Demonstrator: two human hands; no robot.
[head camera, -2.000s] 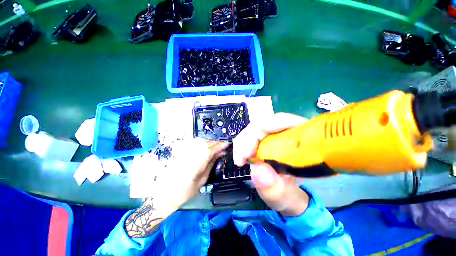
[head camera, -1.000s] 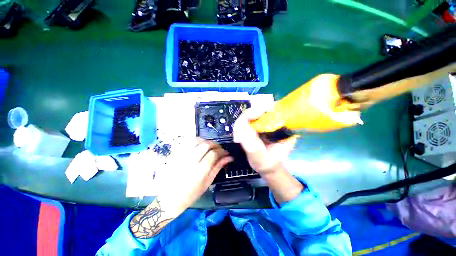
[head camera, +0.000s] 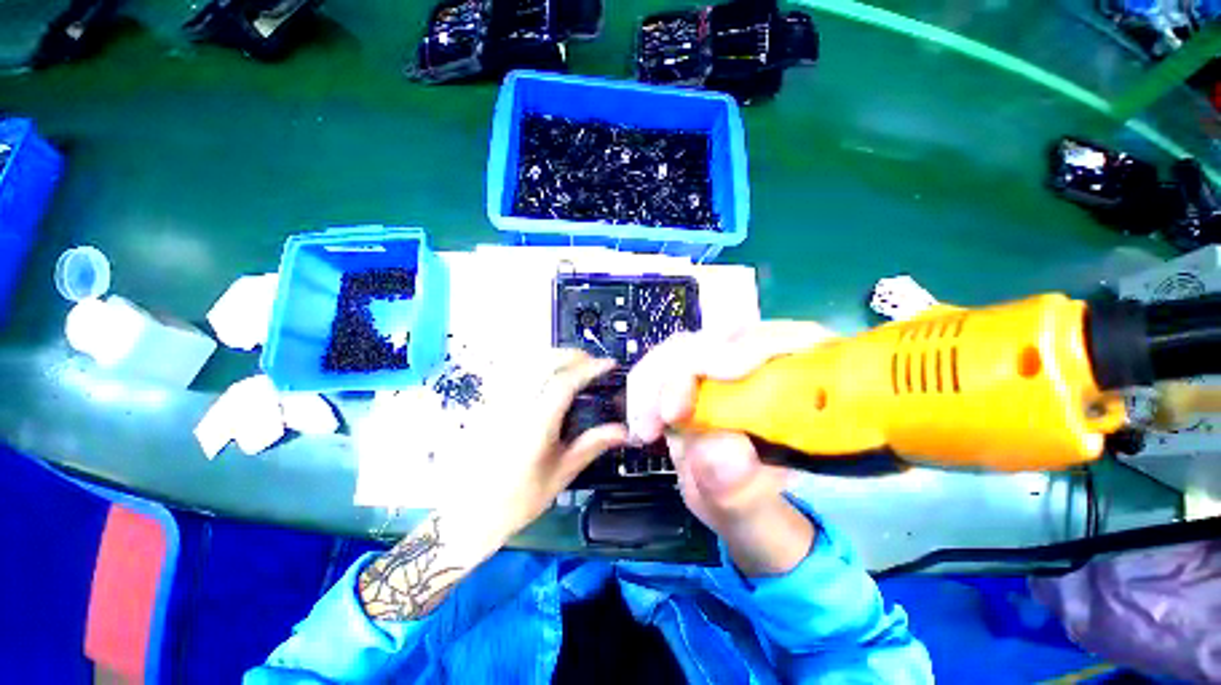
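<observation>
An open black device housing (head camera: 627, 319) lies on the white sheet (head camera: 471, 301), its upper half showing round and pale spots. My right hand (head camera: 730, 402) is closed around the front of the orange-yellow electric screwdriver (head camera: 924, 388), held nearly level over the housing; its tip is hidden. My left hand (head camera: 536, 448) rests at the left side of the housing's near half, thumb and fingers spread around its edge; whether it grips the housing or a part is unclear. Small dark screws (head camera: 459, 388) lie loose on the sheet and fill part of the smaller blue bin (head camera: 431, 315).
A larger blue bin (head camera: 500, 167) of glossy black parts stands beyond the sheet. Open black housings (head camera: 723, 51) line the far side. A whitish bottle (head camera: 141, 345) and white scraps (head camera: 244, 415) lie left. Grey boxes and a black cable (head camera: 991, 551) are at right.
The screwdriver has swung from a slanted pose back to nearly level, with my right hand still around it. My left hand's thumb and fingers are spread wider. The whole view has shifted.
</observation>
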